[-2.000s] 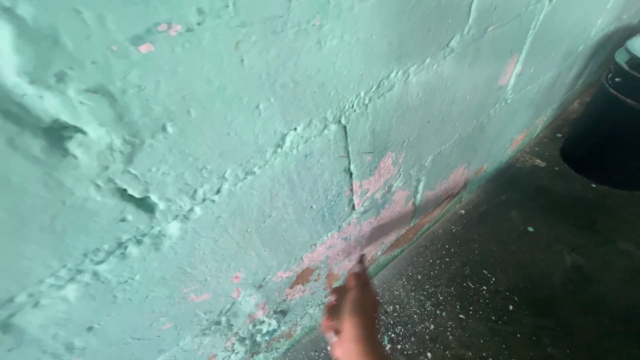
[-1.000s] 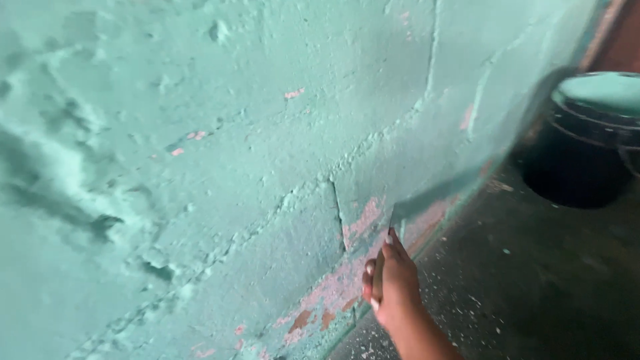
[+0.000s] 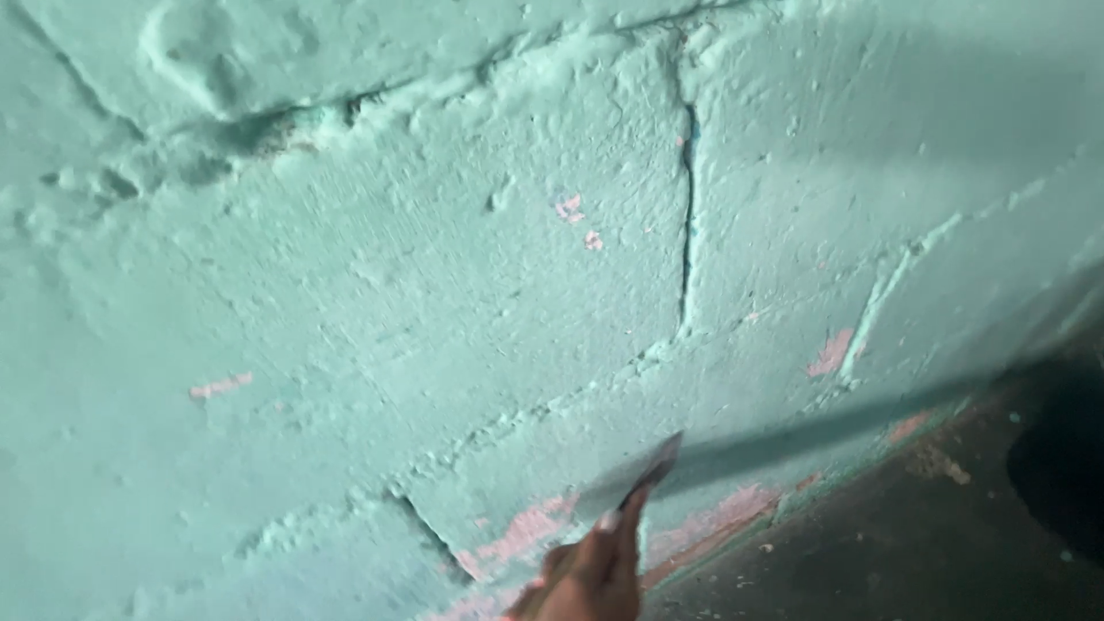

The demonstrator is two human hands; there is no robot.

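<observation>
My right hand (image 3: 595, 569) comes in at the bottom of the view, its fingers closed around a thin-bladed hand tool, which looks like a scraper (image 3: 661, 461). The blade points up and to the right, at the lower part of a painted turquoise block wall (image 3: 517, 345); whether its tip touches the paint cannot be told. Pink patches (image 3: 526, 528) show through the turquoise on both sides of the hand. Most of the tool's handle is hidden in my fingers. My left hand is out of view.
A dark floor (image 3: 828, 552) meets the wall's foot at the lower right, with pale flecks on it. A dark rounded object (image 3: 1061, 457) stands at the right edge, cut off by the frame. Rough joints and a deep crack (image 3: 688, 216) cross the wall.
The view has shifted so that the bucket seen earlier at the right is now mostly out of frame. My right hand still holds the tool, its blade raised off the lower pink strip.
</observation>
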